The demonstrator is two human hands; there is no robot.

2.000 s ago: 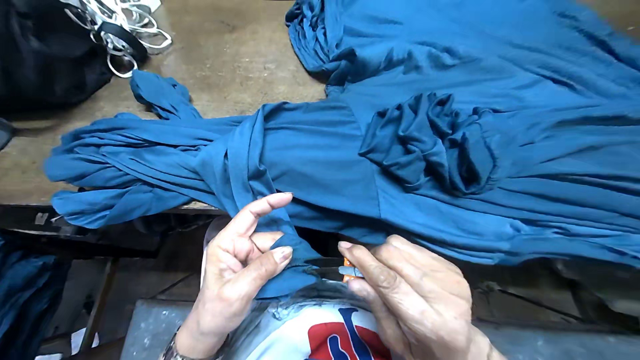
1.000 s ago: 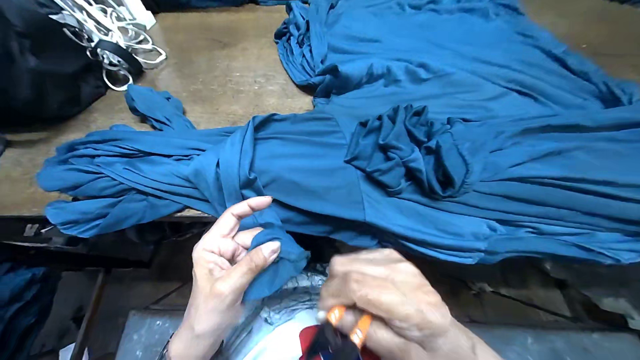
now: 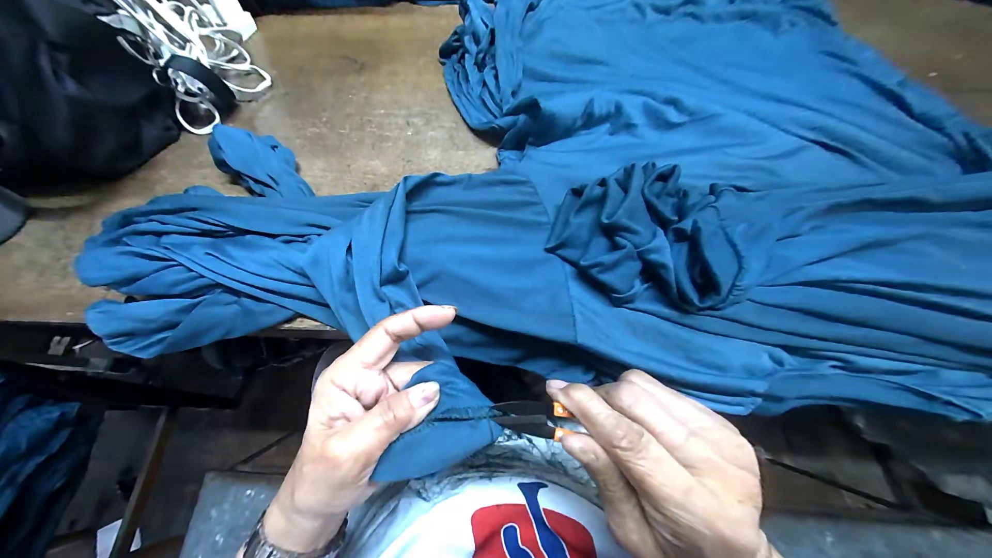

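Note:
A blue knit garment (image 3: 480,225) lies gathered across the wooden table, one narrow end of it hanging over the front edge. My left hand (image 3: 372,411) pinches that end between thumb and fingers, index finger raised, with a stitched seam showing. In my right hand (image 3: 659,457) are small thread snips (image 3: 531,418) with dark blades and orange parts on the handles. The blades are slightly apart, their tips at the seam's right end. Whether they touch a thread cannot be told.
Another spread of blue fabric (image 3: 697,85) covers the table's back right. White cords (image 3: 194,62) and a black bag (image 3: 77,93) lie at the back left. The wooden table's (image 3: 349,85) front edge runs just beyond my hands. More blue cloth (image 3: 39,457) hangs at the lower left.
The snips, pointing down near my lap a second ago, now point left at the seam. My left hand has kept its pinch on the cloth.

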